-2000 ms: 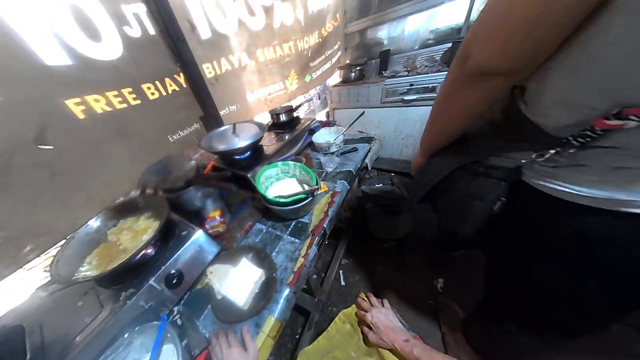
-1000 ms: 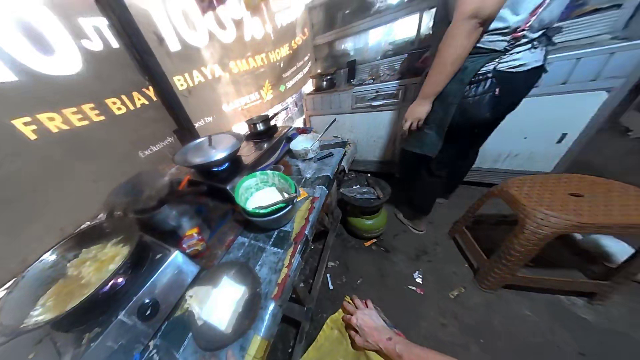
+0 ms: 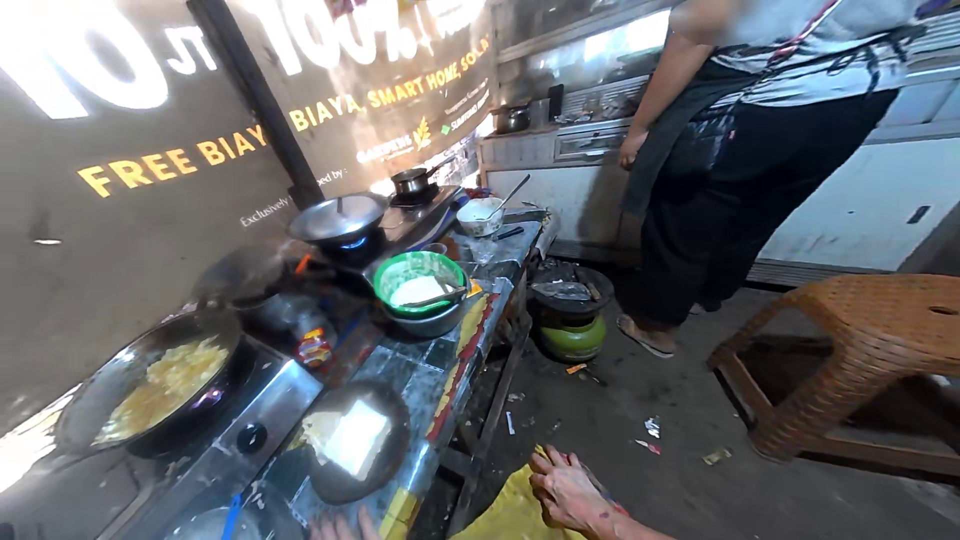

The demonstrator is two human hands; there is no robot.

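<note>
My right hand (image 3: pixel 570 491) rests on a yellow cloth (image 3: pixel 510 510) at the bottom centre, fingers bent over its edge; whether it grips the cloth is unclear. Only the fingertips of my left hand (image 3: pixel 341 527) show at the bottom edge, on the tiled counter just below a round dark board (image 3: pixel 397 450). A white square sheet (image 3: pixel 360 439) lies on that board over a pale, flat piece. Left of it, a wok (image 3: pixel 79 420) on a metal gas stove (image 3: pixel 281 397) holds yellowish frying food (image 3: pixel 169 386). A container with a blue-handled utensil (image 3: pixel 232 517) stands at the lower left.
Farther along the counter are a green basin (image 3: pixel 382 281) with white contents, a lidded pan (image 3: pixel 337 217) over a flame, a small pot (image 3: pixel 411 181) and a white bowl (image 3: pixel 480 217). A green gas cylinder (image 3: pixel 574 339), a person (image 3: pixel 720 165) and a brown woven-pattern stool (image 3: pixel 885 322) are to the right.
The other person, close on the right two seconds ago, now stands farther back by the cabinets. The view has shifted, bringing the stool in. My right hand stays at the yellow cloth.
</note>
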